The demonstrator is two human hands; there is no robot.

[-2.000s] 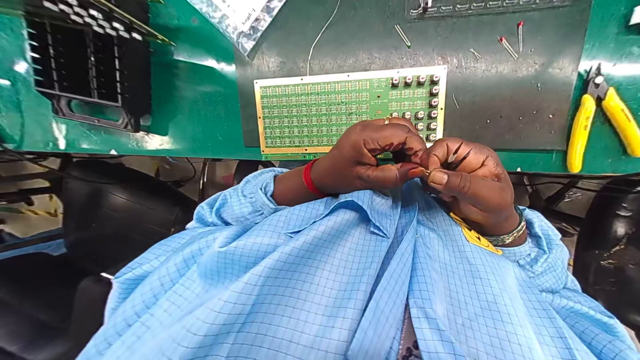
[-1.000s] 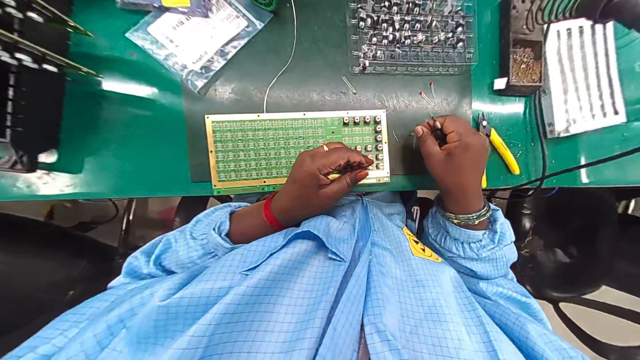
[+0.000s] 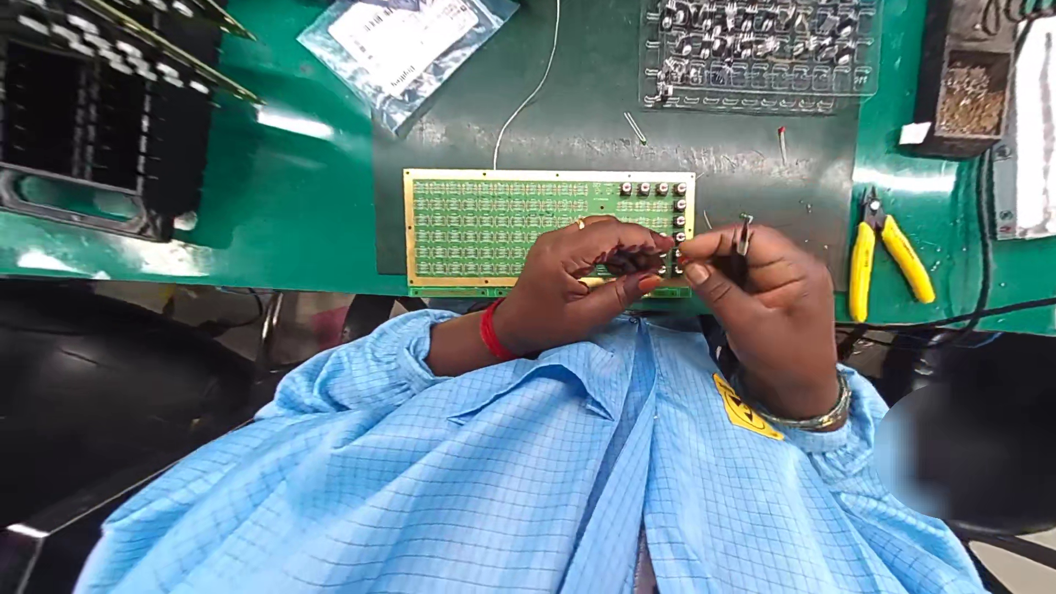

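A green circuit board (image 3: 495,223) with a pale gold border lies on the dark mat, black round-topped parts (image 3: 644,189) along its upper right and right edge. Over its lower right part is my left hand (image 3: 590,276), fingers curled, index and thumb tips a little apart; whether it holds anything is unclear. My right hand (image 3: 763,301) is just right of it, thumb and index pinching a small red-tipped component (image 3: 683,256) at the board's right edge. A slim metal piece (image 3: 744,235), perhaps a tweezer tip, sticks up among the right fingers. Another red-ended leaded component (image 3: 782,144) lies on the mat.
Yellow-handled cutters (image 3: 891,252) lie right of the mat (image 3: 577,132). Behind are a clear tray of parts (image 3: 759,58), a dark box of small bits (image 3: 973,91) and a plastic bag (image 3: 404,49). A black rack (image 3: 82,124) stands left. A thin wire (image 3: 540,82) runs behind the board.
My right hand has moved left from the mat to the board's right edge. Of two red-ended components on the mat earlier, one is no longer there. The view has shifted.
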